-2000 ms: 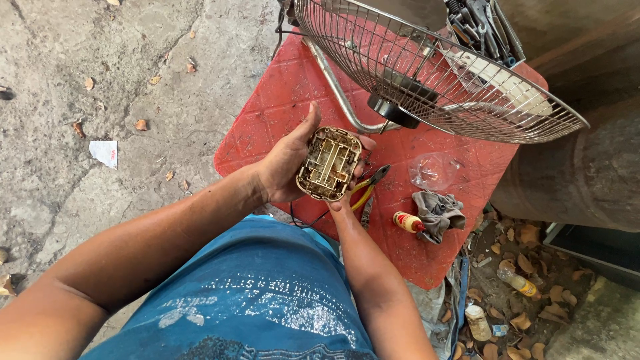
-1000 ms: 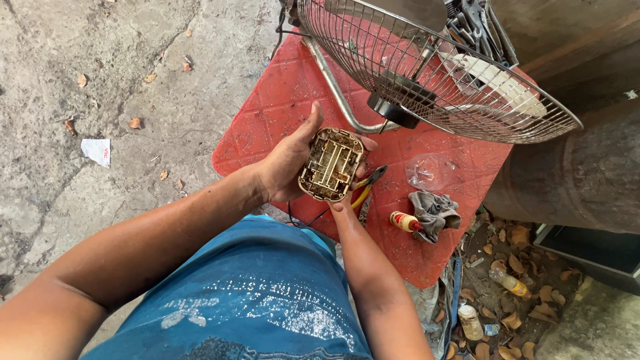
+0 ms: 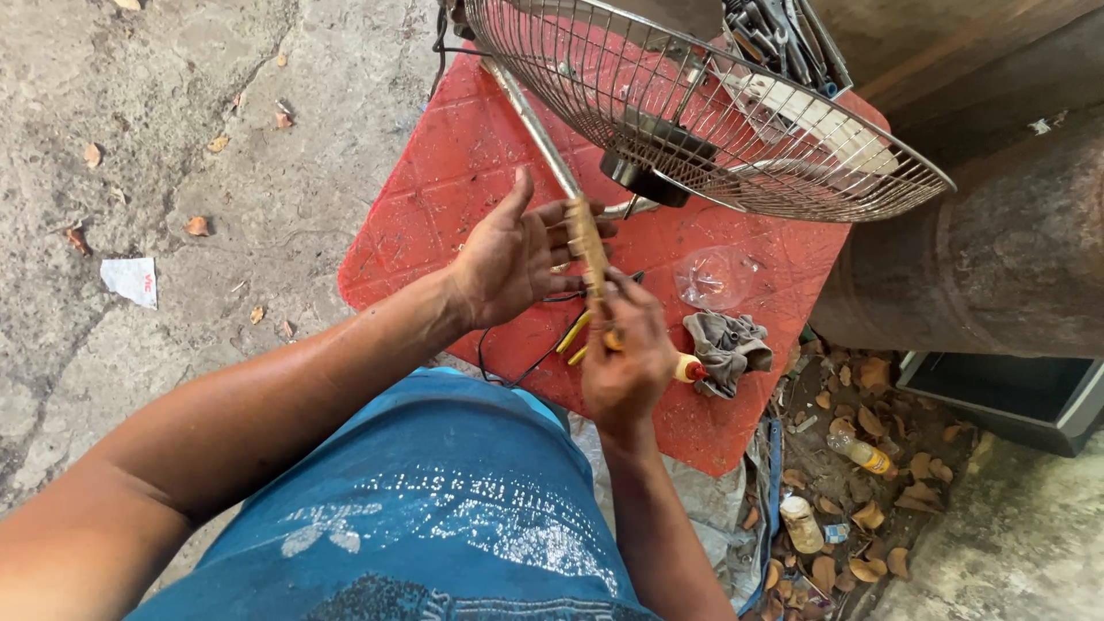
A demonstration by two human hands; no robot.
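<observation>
My right hand (image 3: 628, 354) grips a brownish, grimy rectangular part (image 3: 589, 246), now seen nearly edge-on and blurred. With its fingers spread, my left hand (image 3: 522, 259) is beside the part's far end; whether its fingertips touch it is hard to tell. Beneath them lie pliers with yellow handles (image 3: 573, 335), partly hidden, and a dark cord (image 3: 535, 366). Just right of my right hand are a small bottle with a red cap (image 3: 690, 368) and a crumpled grey cloth (image 3: 729, 349). A clear plastic cup or bowl (image 3: 714, 278) sits above the cloth.
A fan with a wire guard (image 3: 776, 185) and a bent metal tube (image 3: 539, 129) stands on the red table (image 3: 414, 198). Wrenches (image 3: 780, 39) fill a holder at the back. A large rusty cylinder (image 3: 975, 267) is at the right, above a grey box-like case (image 3: 1009, 388) and littered ground.
The part was held face-up between both hands; now it is turned edge-on in my right hand. My left hand has let go of its side and opened.
</observation>
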